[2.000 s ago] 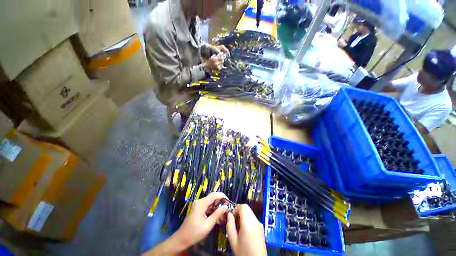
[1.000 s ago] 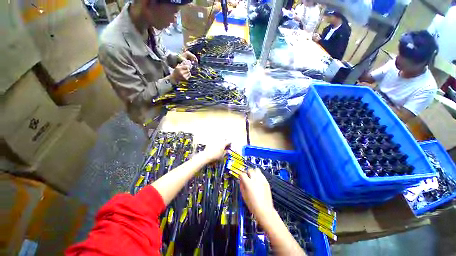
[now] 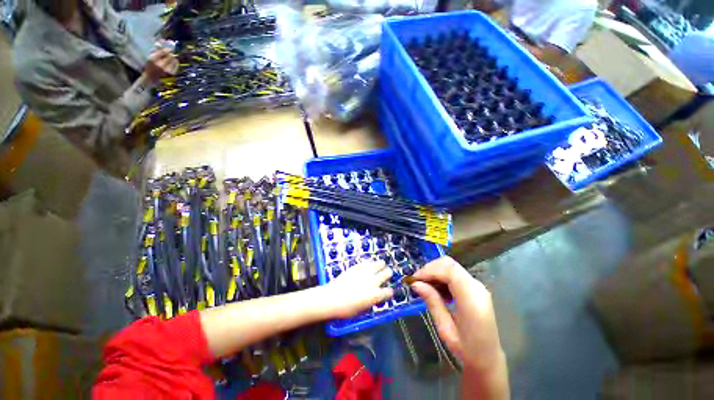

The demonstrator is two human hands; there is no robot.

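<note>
The blue parts tray holds rows of small black-and-silver modules. A bundle of black cables with yellow ends lies diagonally across its upper part. My left hand is low over the near part of the tray, fingers pointing right; its fingertips are among the modules, and whether they hold one is unclear. My right hand is at the tray's near right corner, thumb and index finger closed around a small dark piece, blurred and partly hidden. More black cables with yellow marks lie in rows left of the tray.
Stacked blue totes filled with dark parts stand beyond the tray, to the right. A blue side tote holds loose parts. A clear plastic bag lies beyond the tray. A person works at the far left beside more cables. Cartons stand at both sides.
The view has shifted right and down. Both hands have left the cable bundle's upper end and moved to the near modules. The bundle still lies across the tray.
</note>
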